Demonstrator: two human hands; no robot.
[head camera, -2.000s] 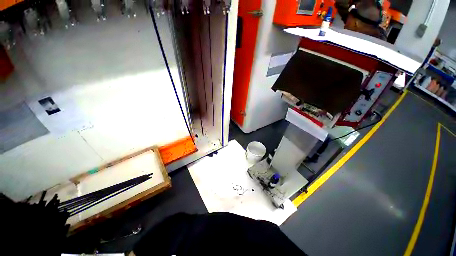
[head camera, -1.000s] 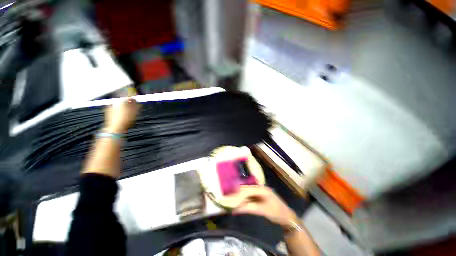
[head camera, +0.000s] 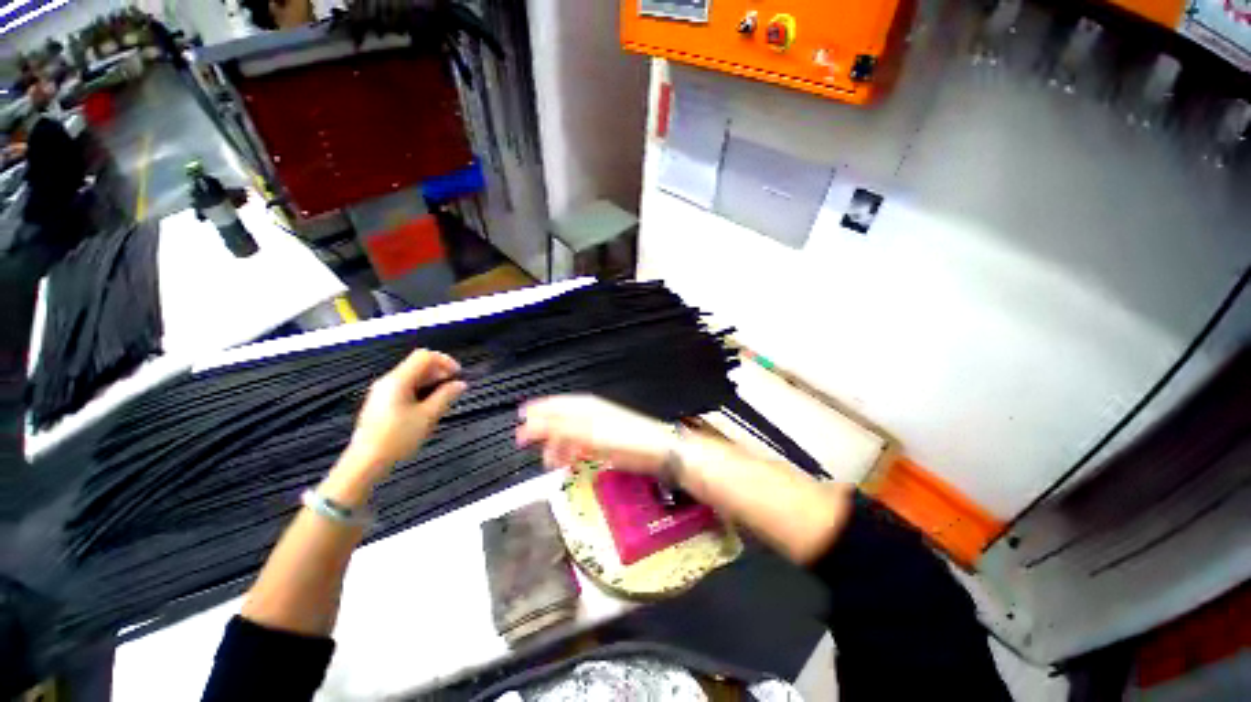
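Note:
A wide pile of long black straps (head camera: 549, 343) lies on the white table (head camera: 398, 617). My left hand (head camera: 412, 401) is over the pile, with thumb and fingertips close together; whether a strap is between them I cannot tell. My right hand (head camera: 583, 431) is over the pile's near edge, slightly blurred, fingers extended and nothing visible in it. A magenta block (head camera: 645, 518) with a dark top piece, partly hidden by my right wrist, sits on a round cream speckled base (head camera: 604, 555). A grey-brown pad (head camera: 530, 569) lies left of the base.
A wooden-rimmed tray (head camera: 871, 453) with a few straps is at the right, beside the white machine (head camera: 988, 288) and an orange guard (head camera: 933, 512). A second table (head camera: 254, 281) at the back left holds straps and a dark bottle (head camera: 224, 213). An orange control box (head camera: 768, 41) hangs above.
The view has swung from the machine and aisle to the strap table. Since one second ago, my left hand has come nearer the middle and my right hand has moved from the block up to the pile.

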